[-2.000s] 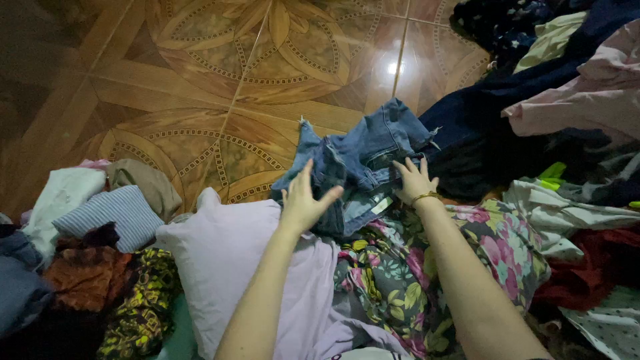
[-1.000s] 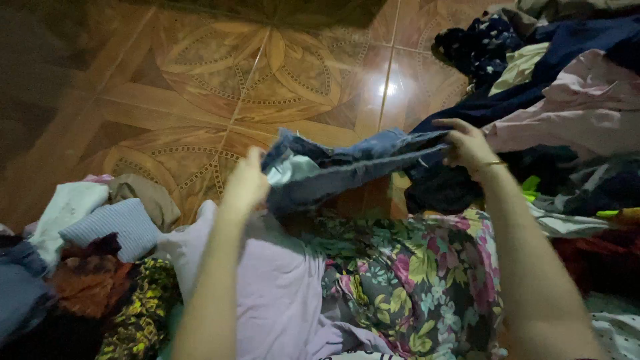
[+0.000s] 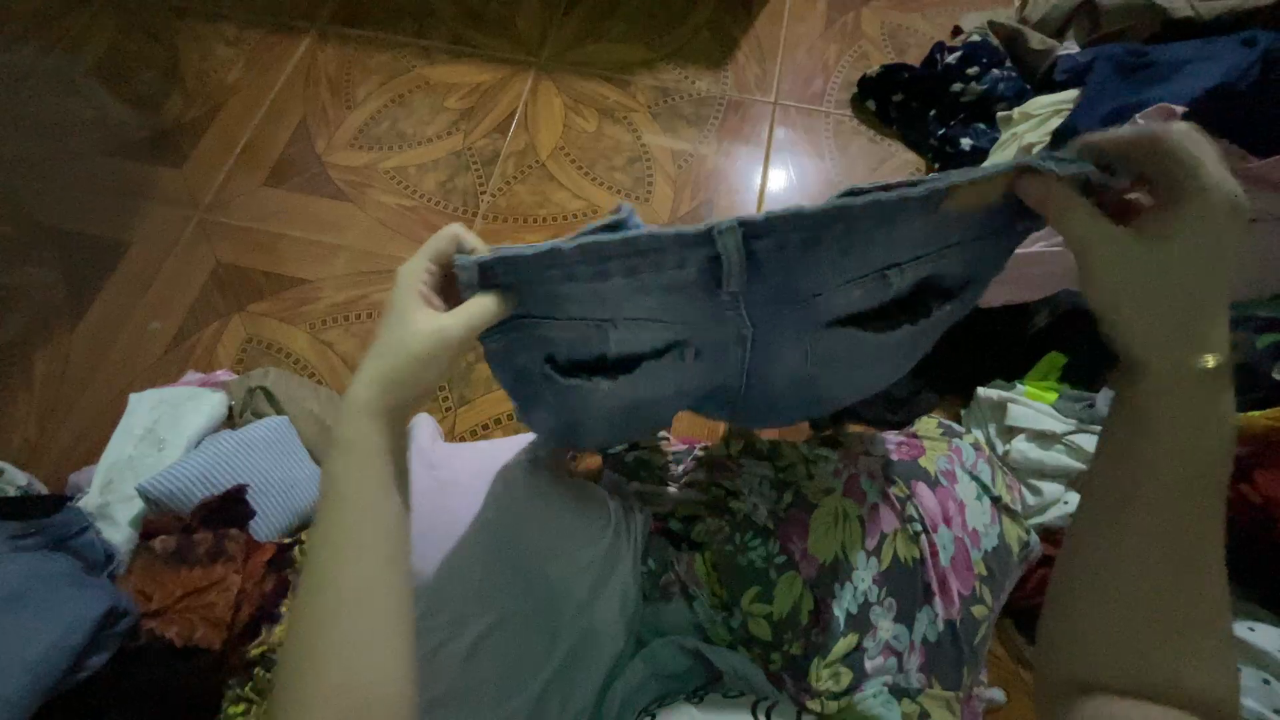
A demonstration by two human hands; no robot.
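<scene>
Blue denim shorts (image 3: 640,330) hang stretched out in the air between my two hands, waistband uppermost, with back pockets and dark openings in the cloth showing. My left hand (image 3: 440,300) pinches the waistband's left end between thumb and fingers. At the other end, slightly higher, my right hand (image 3: 1150,200) grips the waistband; it is a little blurred, and a thin bracelet is on that wrist. Below the shorts lie a floral cloth (image 3: 850,560) and a pale lilac cloth (image 3: 455,490), partly in shadow.
Patterned floor tiles (image 3: 500,140) extend beyond the shorts. On the left lies a heap with a striped light-blue cloth (image 3: 245,470), a white cloth (image 3: 150,430) and rust-coloured fabric (image 3: 200,580). More garments lie at the right, including a navy cloth (image 3: 1170,80) and a whitish one (image 3: 1040,440).
The shorts lay bunched on the floral cloth under my spread hands; now they are lifted and stretched wide. Both hands have moved apart and taken hold of the waistband.
</scene>
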